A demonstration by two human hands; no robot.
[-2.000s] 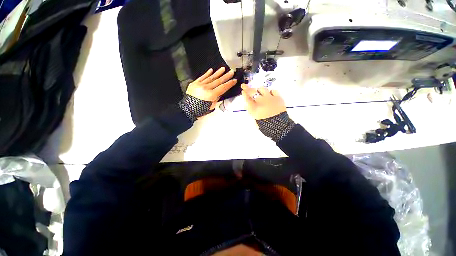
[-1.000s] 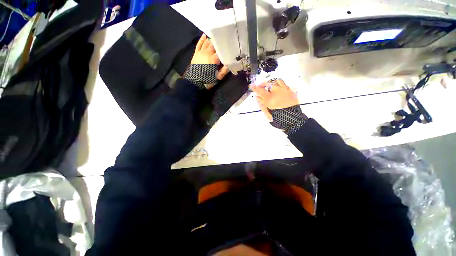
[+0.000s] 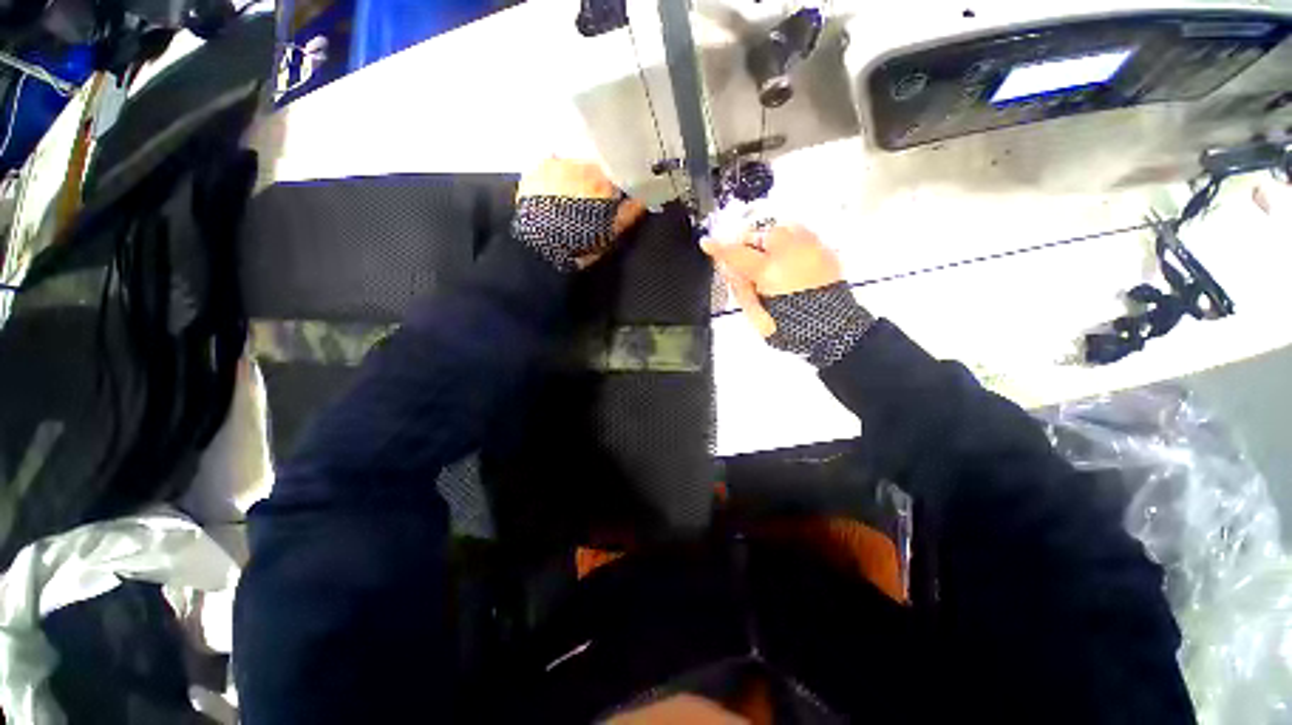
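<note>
The black mesh back panel [image 3: 354,241] lies under my left arm, with its camouflage webbing [image 3: 655,347] running crosswise and its lower part over the table's front edge. My left hand [image 3: 578,193] lies on the panel's top edge, left of the needle, its fingers partly hidden. My right hand [image 3: 777,264] is at the panel's right corner, fingertips beside the presser foot and needle [image 3: 704,215]. Whether its fingers pinch the edge cannot be told. A dark narrow guide or tape [image 3: 686,99] hangs in front of the machine head.
The control panel [image 3: 1063,78] with a lit screen is at upper right. Black clips or scraps [image 3: 1162,305] lie right. Stacked panels [image 3: 128,340] are at left, a white plastic bag [image 3: 128,545] at lower left, a clear plastic bag [image 3: 1219,524] at lower right.
The panel has turned so its camouflage webbing now runs sideways and it hangs toward my lap. My left hand moved up to the panel's top edge. My right hand stayed by the needle.
</note>
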